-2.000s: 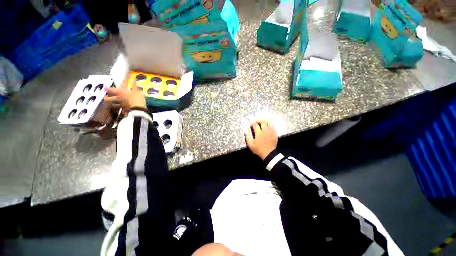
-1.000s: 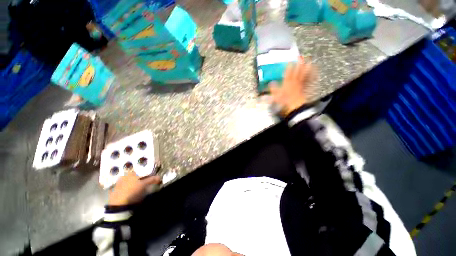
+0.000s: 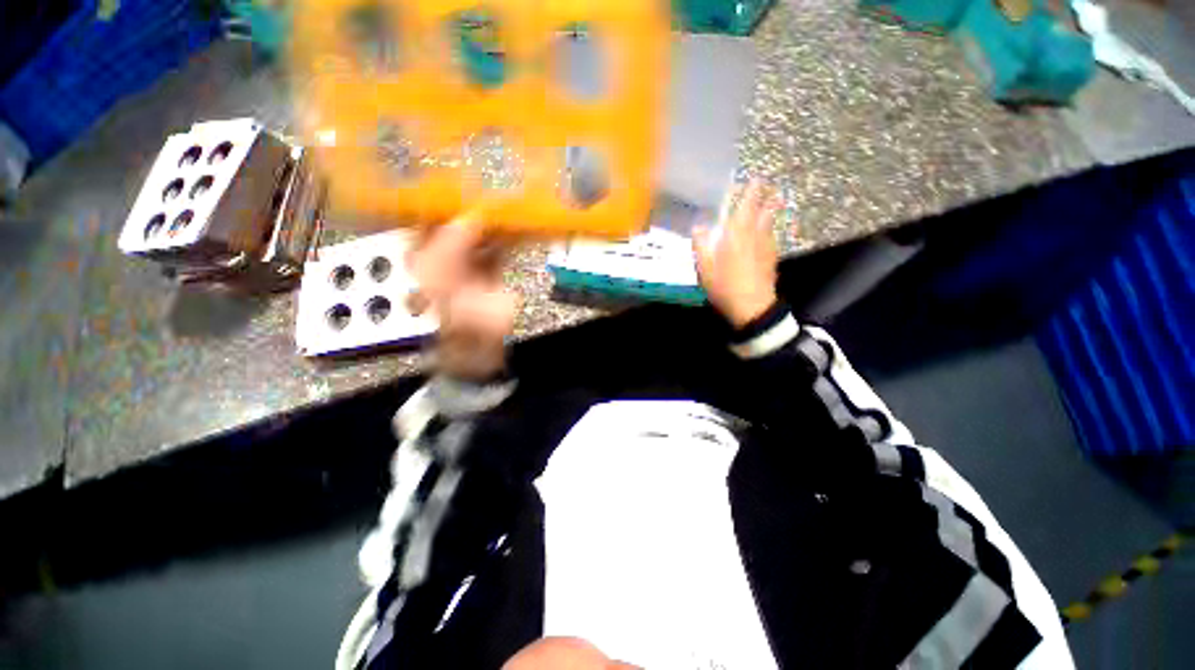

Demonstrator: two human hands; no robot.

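Observation:
My left hand (image 3: 461, 295) is blurred and holds the lower edge of a yellow-orange insert tray (image 3: 524, 124) with six round holes, raised close to the camera. My right hand (image 3: 743, 257) lies with spread fingers at the right side of an open teal gift box (image 3: 626, 272) at the bench edge. The raised insert hides part of this box; its greyish lid (image 3: 714, 111) stands up behind. The near insert stack (image 3: 374, 291), white top with round holes, lies left of the box, partly behind my left hand.
The far insert stack (image 3: 197, 190) leans further left on the speckled countertop (image 3: 852, 170). A teal box (image 3: 1029, 52) and a white scrap (image 3: 1134, 52) are at the back right. Blue crates show at the right (image 3: 1134, 327) and the upper left (image 3: 98, 66).
My left hand has lifted an insert off the near stack and moved right with it, orange face showing. The teal box now stands at the bench edge, with my right hand beside it.

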